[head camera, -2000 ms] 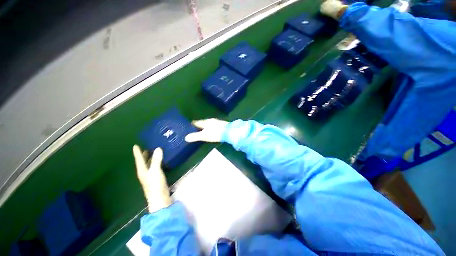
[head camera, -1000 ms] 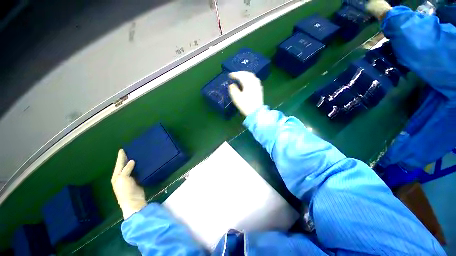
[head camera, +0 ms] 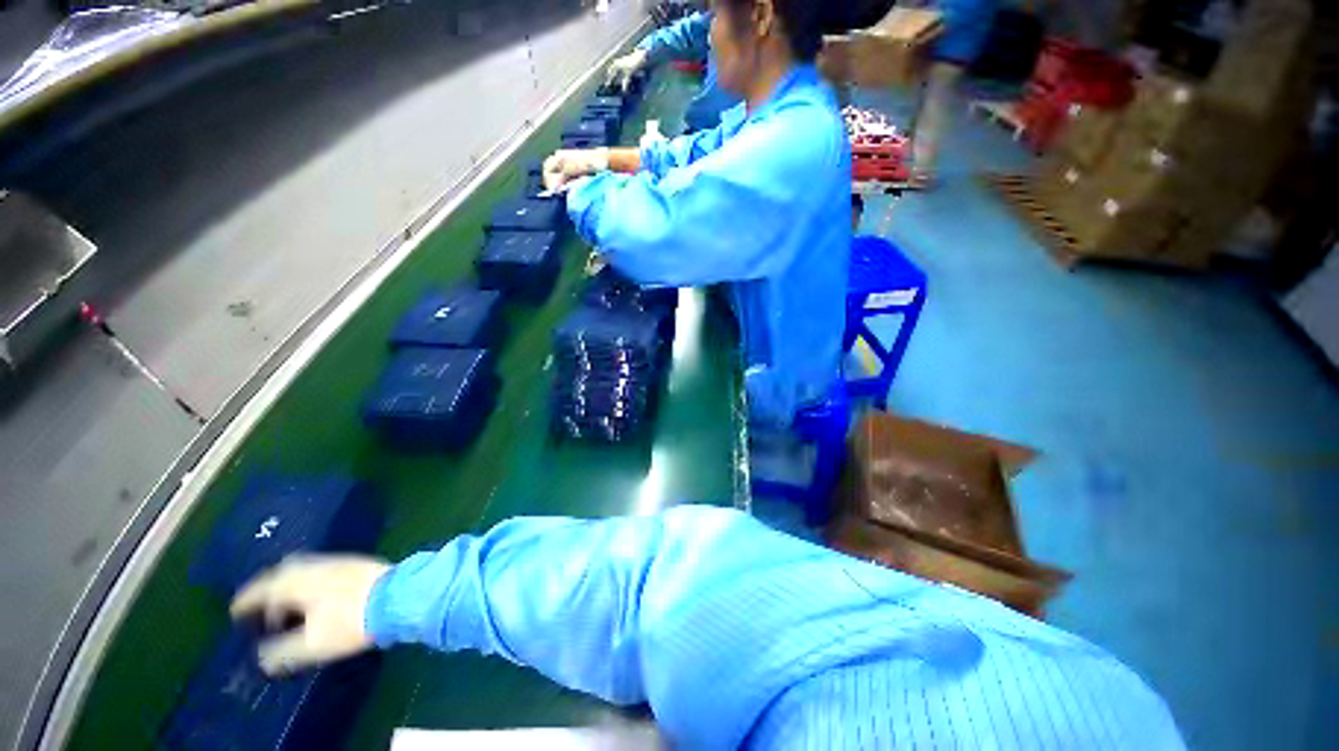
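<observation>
My right hand, in a cream glove and slightly blurred, is at the lower left, over the line where two dark navy boxes meet. Its fingers are bent downward; whether they grip a box I cannot tell. The farther box has a small pale logo on top. The nearer box is partly hidden by my hand and cut off by the bottom edge. Both are on the green conveyor belt. The white sheet shows only as a strip at the bottom edge. My left hand is out of the picture.
More navy boxes line the belt ahead. Glossy film-wrapped packs are to their right. A neighbour in a blue smock works over the belt. A blue stool and open brown cartons stand on the right.
The view has swung up and right, showing more of the line and floor. My left hand has left the picture. My right hand is again at a box pair, now lower left in view.
</observation>
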